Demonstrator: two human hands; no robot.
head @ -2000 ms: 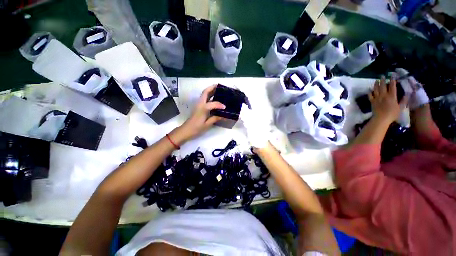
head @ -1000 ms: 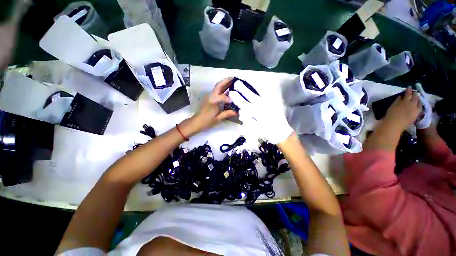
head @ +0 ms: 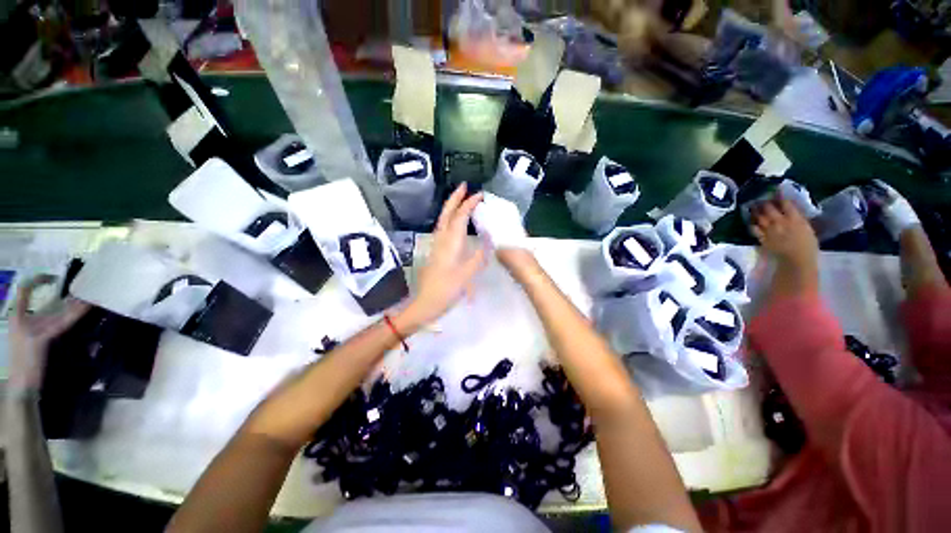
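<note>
My bare left hand, with a red string at the wrist, and my white-gloved right hand are close together at the bench's far edge. A small dark patch shows at their fingertips; whether they grip a box is unclear. A heap of black coiled cables lies nearest me, with one coiled cable just above it. Three open retail boxes with white flaps hold bagged units, left of my hands. A cluster of bagged units with white labels stands to the right.
The green conveyor carries more bagged units and open boxes. A metal post rises at its edge. Black boxes are at the left, beside another person's hand. A red-sleeved person's hand reaches to the conveyor at right.
My hands have moved away from me to the conveyor edge, and the black box they held no longer shows clearly. A person's hand has appeared at left. The view has tilted up.
</note>
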